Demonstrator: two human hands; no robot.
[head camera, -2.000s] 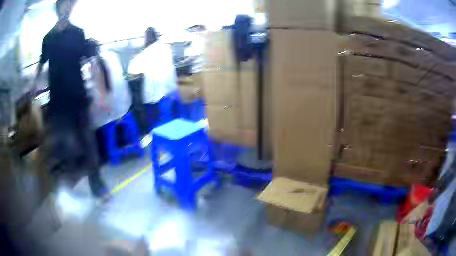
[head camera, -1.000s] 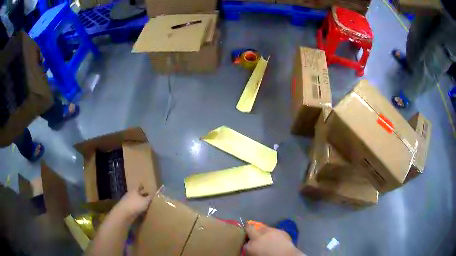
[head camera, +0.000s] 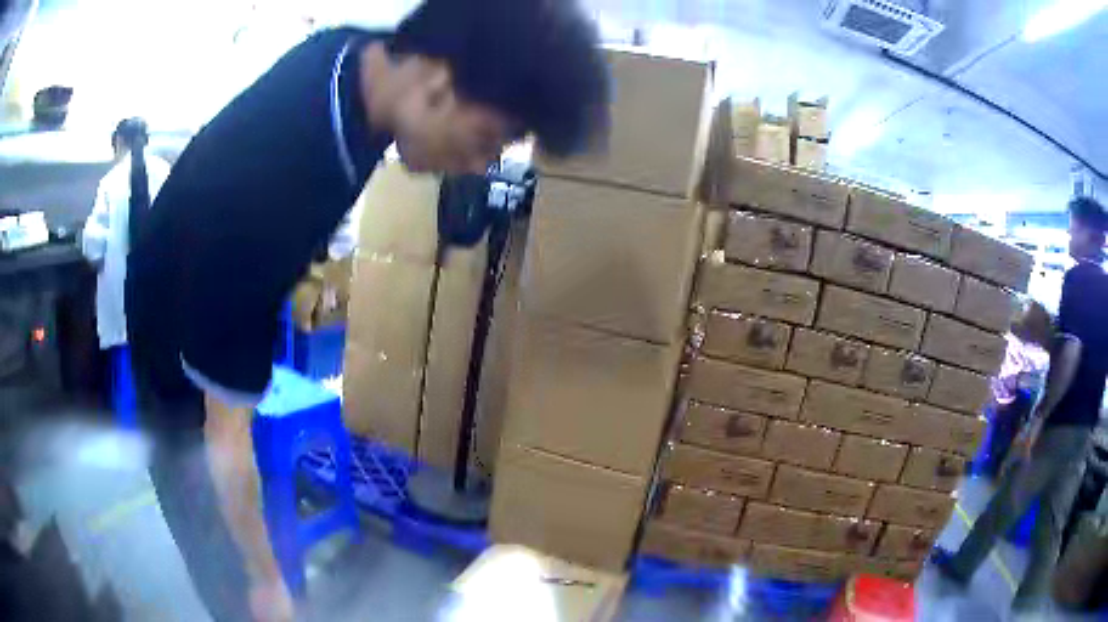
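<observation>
Neither of my hands is in the picture. Nearest in front of me, a person in a dark short-sleeved shirt (head camera: 243, 231) bends forward at the left, one arm hanging down; that hand is at the bottom edge, and what it touches cannot be told. A closed brown carton (head camera: 510, 589) with a thin dark stick (head camera: 569, 581) on top is cut off by the bottom edge. A column of large plain cartons (head camera: 601, 395) stands behind it.
A wall of small printed cartons (head camera: 838, 365) stands on a blue pallet (head camera: 717, 581). A pedestal fan (head camera: 468, 213) stands by more cartons (head camera: 389, 352). A blue stool (head camera: 298, 425) is beside the bending person, a red stool (head camera: 877, 598) at the bottom right. Another person (head camera: 1075, 352) is far right.
The view has swung up from the floor to the stacks. My hands and the carton between them have left the picture. The bending person now fills the left side.
</observation>
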